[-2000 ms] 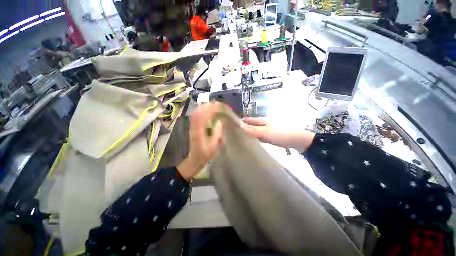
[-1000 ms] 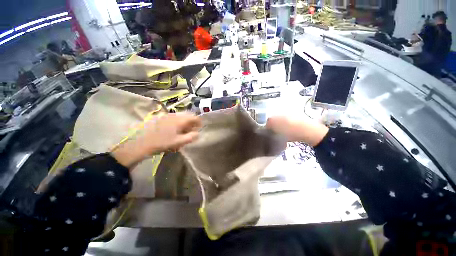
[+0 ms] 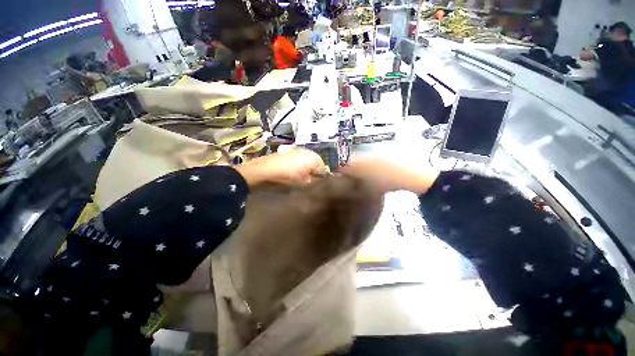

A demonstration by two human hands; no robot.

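Observation:
The beige-grey bag body (image 3: 299, 278) hangs from both hands over the front edge of the white table, its dark open inside facing me. My left hand (image 3: 296, 167) grips its top edge near the middle, fingers closed on the cloth. My right hand (image 3: 372, 175) is blurred and holds the same top edge at the right, close beside the left. The machine head (image 3: 327, 154) stands just beyond the hands and is mostly hidden by them. The needle area cannot be seen.
The pile of beige pieces with yellow lines (image 3: 167, 149) lies at the left. The control screen (image 3: 477, 125) stands at the right. Small dark metal pieces (image 3: 411, 221) lie on the white table right of the bag. Thread cones (image 3: 371, 69) and people are farther back.
My left hand has moved right, up to the right hand, and now grips the bag's top edge. The bag hangs lower and nearer to me, its yellow corner no longer visible.

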